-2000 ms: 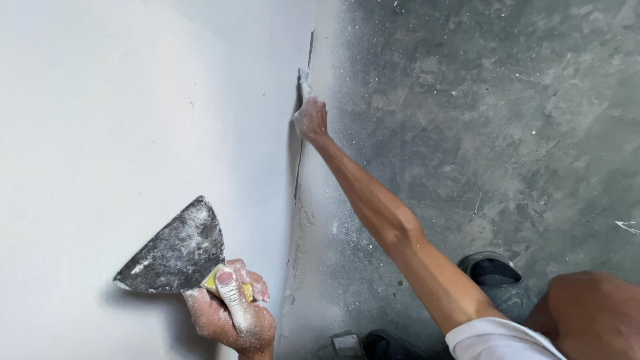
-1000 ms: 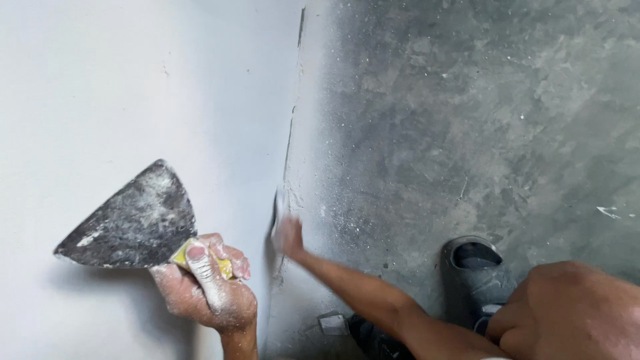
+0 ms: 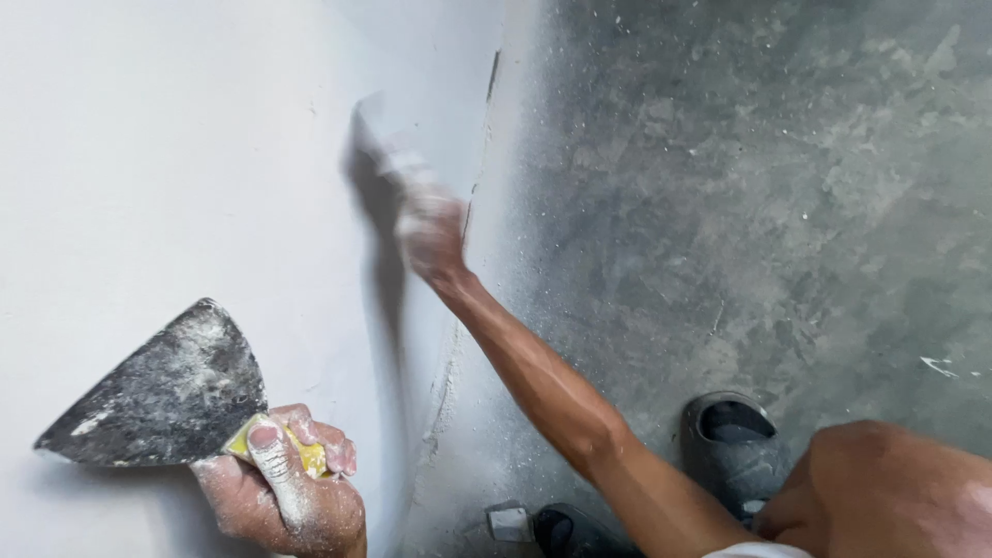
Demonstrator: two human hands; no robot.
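Observation:
My left hand [image 3: 294,480], dusted white, grips the yellow handle of a wide putty knife [image 3: 170,395] at the lower left. Its dark, stained blade points up and left in front of the white wall [image 3: 194,170]. My right hand [image 3: 434,225] is blurred by motion near the foot of the wall. It is closed around a blurred, whitish tool [image 3: 380,139] whose kind I cannot tell; a dark shadow falls beside it on the wall. A narrow crack [image 3: 493,77] runs along the joint between wall and floor.
The grey concrete floor [image 3: 775,232] fills the right side, with white dust and specks along the wall. My feet in dark clogs [image 3: 732,442] and my bare knee are at the lower right. A small pale square piece [image 3: 509,525] lies beside one clog.
My right hand was low at the wall's foot one second ago and is now farther up the view, over the wall. My left hand keeps hold of the putty knife.

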